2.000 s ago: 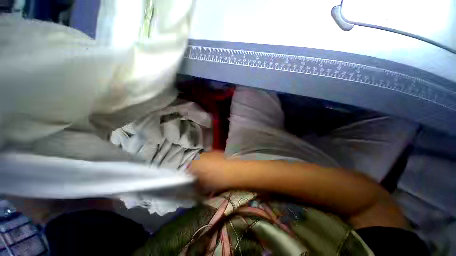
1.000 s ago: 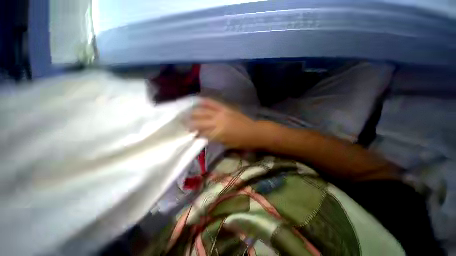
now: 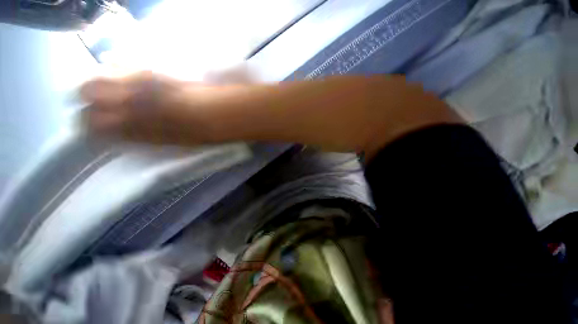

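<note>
My right hand (image 3: 130, 107) is blurred and reaches across from the right over the glossy white machine table. Its fingers close on the upper end of a white garment piece (image 3: 95, 196), though blur hides the exact grip. The cloth runs down left from the hand over the table's front edge, with a seam line along it. A dark part of the sewing machine (image 3: 51, 16) shows at the top left, beside strong lamp glare that hides the needle area. My left hand is not in view.
The ruled grey-blue table edge (image 3: 374, 38) runs diagonally below my forearm. Pale cloth (image 3: 507, 114) is heaped at the right. More white cloth (image 3: 114, 288) hangs at the lower left. A small red basket part (image 3: 217, 270) shows above the patterned apron (image 3: 285, 278).
The view has swung left and tilted. My right hand has moved from above the lap up over the table. The garment piece now lies partly across the table edge. The machine part has come into view.
</note>
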